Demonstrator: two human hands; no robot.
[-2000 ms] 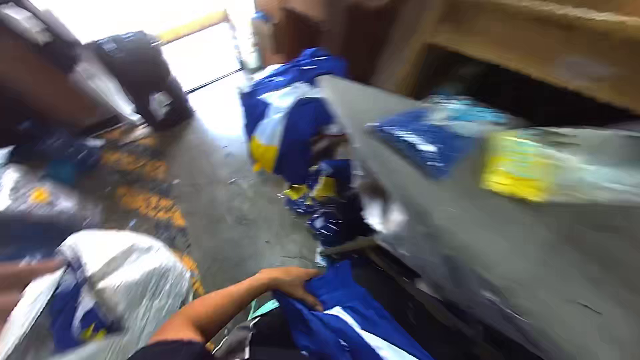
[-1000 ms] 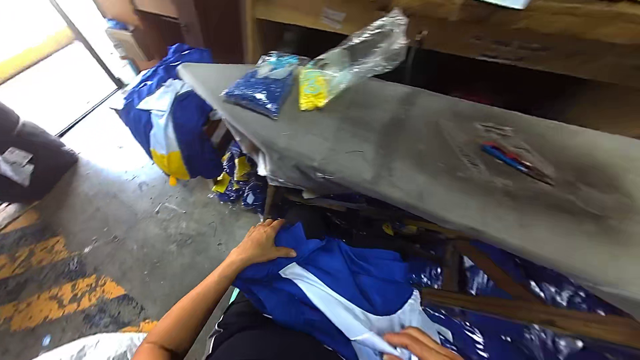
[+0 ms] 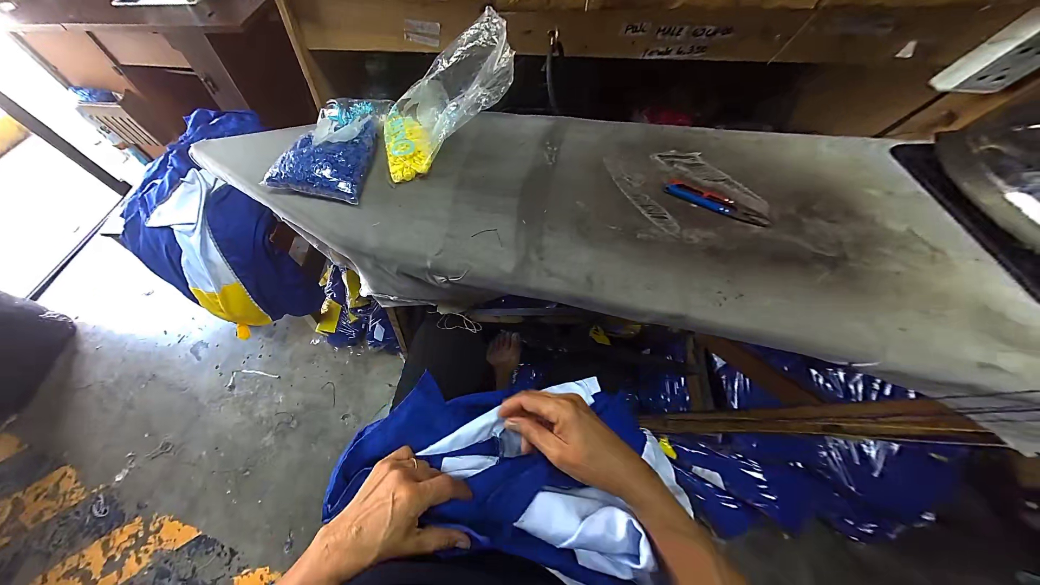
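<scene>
A blue garment with light blue and white panels (image 3: 487, 504) lies bunched over my lap. My left hand (image 3: 398, 500) rests on its left part, the thumb apart from the fingers and cloth beneath them. With thumb and fingertips closed on a light-coloured edge of the cloth, my right hand (image 3: 565, 435) pinches the garment near its top. Beyond the lap stands a table with a grey cloth cover (image 3: 487, 244). On it are a bag of blue pieces (image 3: 325, 158), a bag of yellow pieces (image 3: 409, 146) and a small blue and red tool (image 3: 707, 197), perhaps thread snips.
Blue, white and yellow garments (image 3: 219, 236) hang in a heap past the table's left end. Under the table are a wooden bar (image 3: 812, 421) and plastic-wrapped blue packs (image 3: 821, 479). A power strip (image 3: 991, 61) is at the upper right, above a dark-based appliance (image 3: 999, 171).
The view has swung toward the table. My right hand has moved from the garment's lower right to its upper light edge; my left hand now lies lower on the cloth.
</scene>
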